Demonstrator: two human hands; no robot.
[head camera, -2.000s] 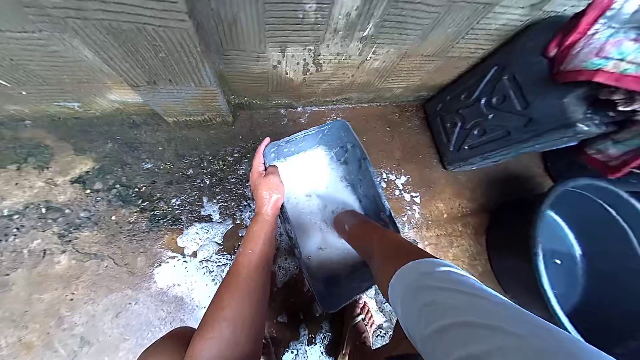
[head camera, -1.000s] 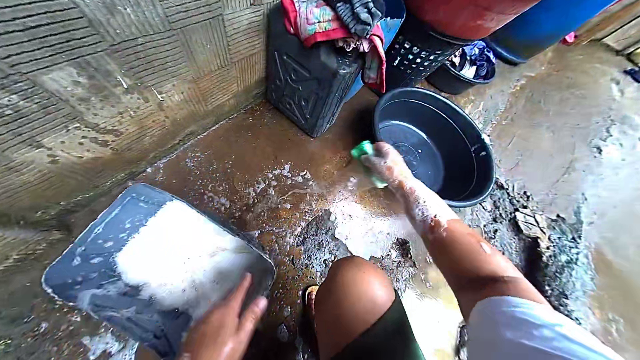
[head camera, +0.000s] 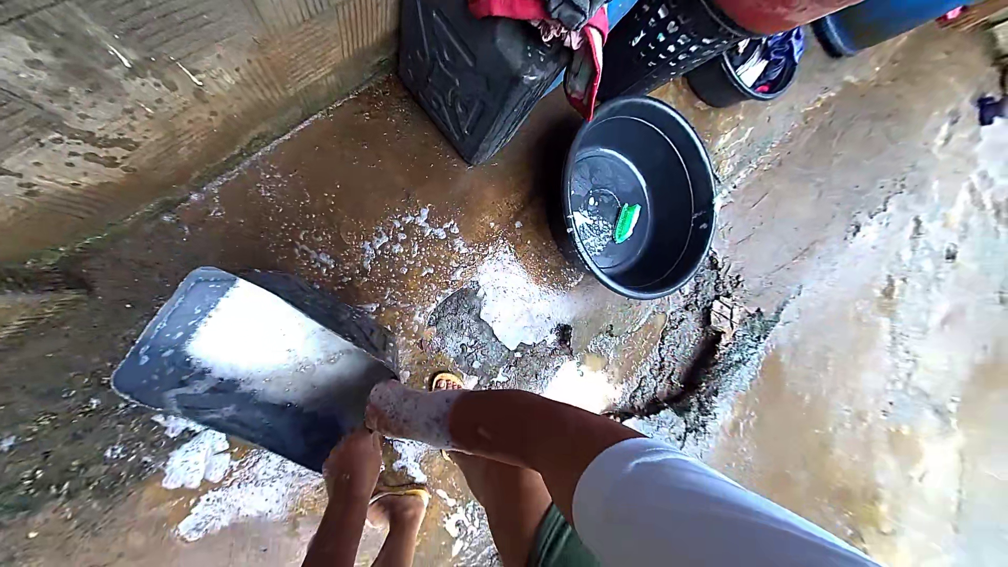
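Note:
A dark rectangular plastic container (head camera: 315, 402) lies tilted at the lower left, with white suds (head camera: 260, 339) inside. At its near rim are both my hands, close together. My left hand (head camera: 353, 465) is at the lower corner, its fingers partly hidden by the rim. My right hand (head camera: 387, 405), foamy up the forearm, is at the edge just above it; its fingers are hidden, so its grip cannot be told. A green scrub brush or sponge (head camera: 627, 223) lies inside the round black basin (head camera: 689, 260), with a little sudsy water.
A black jerrycan-like container (head camera: 472, 79) with cloths (head camera: 587, 71) on it stands by the textured wall (head camera: 157, 94). Behind are a perforated black basket (head camera: 661, 39) and a small tub (head camera: 720, 83) of clothes. Suds (head camera: 516, 303) and broken concrete (head camera: 472, 339) mark the wet floor.
My right hand has let go of the green item, which now lies in the round basin, and has moved left to the rectangular container. My left hand has moved to the container's near corner.

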